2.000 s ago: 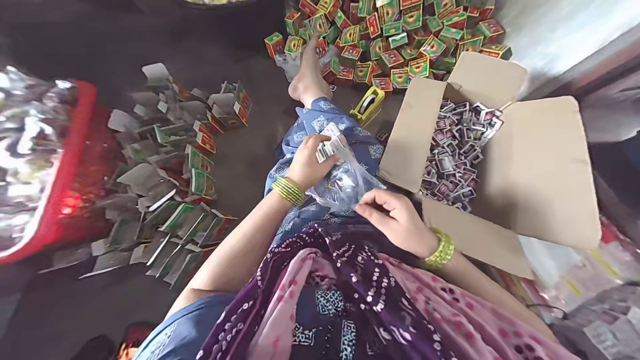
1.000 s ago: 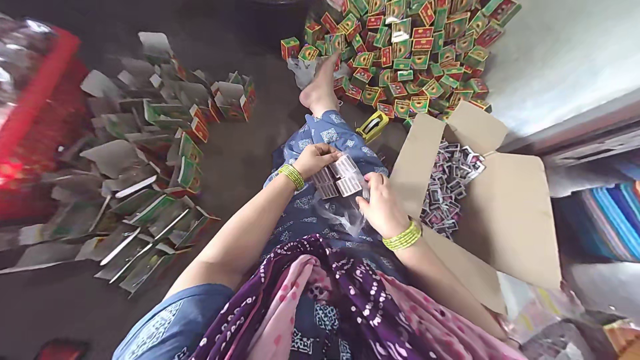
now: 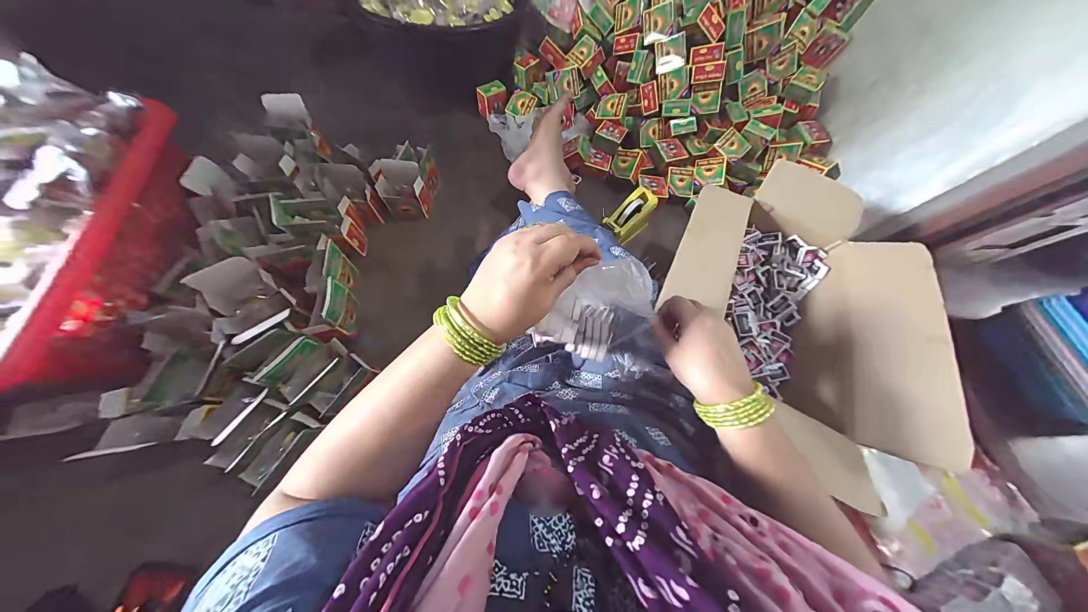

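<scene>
A clear plastic bag [image 3: 625, 289] lies over my lap between my hands, with a stack of small pale packets [image 3: 582, 330] in or under its film; which of the two I cannot tell. My left hand [image 3: 531, 276], fingers bent together, is at the bag's upper left edge. On the bag's right side my right hand [image 3: 701, 348] pinches the film between thumb and fingers. Just right of that hand stands an open cardboard box [image 3: 892, 348] holding many small printed packets [image 3: 769, 297].
Small green and red cartons [image 3: 705, 93] are heaped beyond my foot. Opened cartons [image 3: 297, 289] stand at left, beside a red container [image 3: 127, 195]. A yellow tape dispenser [image 3: 631, 214] lies near my leg. A dark tub [image 3: 438, 42] is at the top.
One second ago the packets were held bare between both hands above the bag; now the plastic film is spread around or over them. My right hand has moved from the packets to the film.
</scene>
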